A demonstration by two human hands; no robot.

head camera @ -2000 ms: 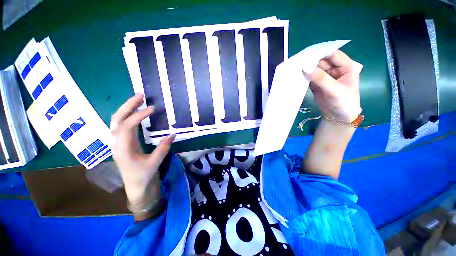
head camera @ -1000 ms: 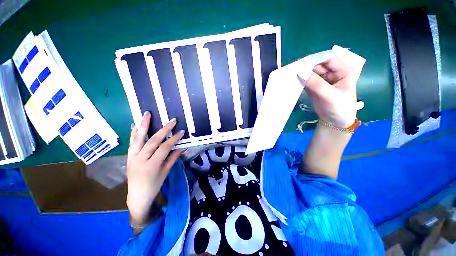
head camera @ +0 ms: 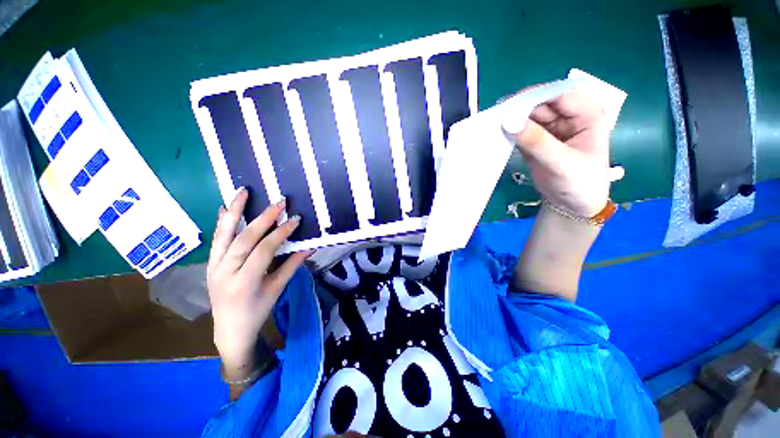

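Note:
A stack of die-cut sheets with several long black strips (head camera: 371,145) on white liner lies in front of me, slightly tilted. My left hand (head camera: 248,278) rests at its lower left corner, with fingertips on the leftmost black strips. My right hand (head camera: 569,141) pinches a folded or curled white sheet (head camera: 472,175), which hangs down over the right edge of the stack. The side of the white sheet that faces up is plain; its other side is hidden.
Fanned label sheets with blue blocks (head camera: 90,171) lie left. A thick die-cut sheet stack (head camera: 26,205) is at the far left. A black moulded panel (head camera: 712,111) lies on silvery wrap at the far right. An open cardboard box (head camera: 111,321) is below the bench edge; brown cartons (head camera: 734,368) stand lower right.
The die-cut stack has shifted left and tilted. My left hand has come down from a spread pose onto its lower left corner. My right hand still holds the white sheet, with little movement.

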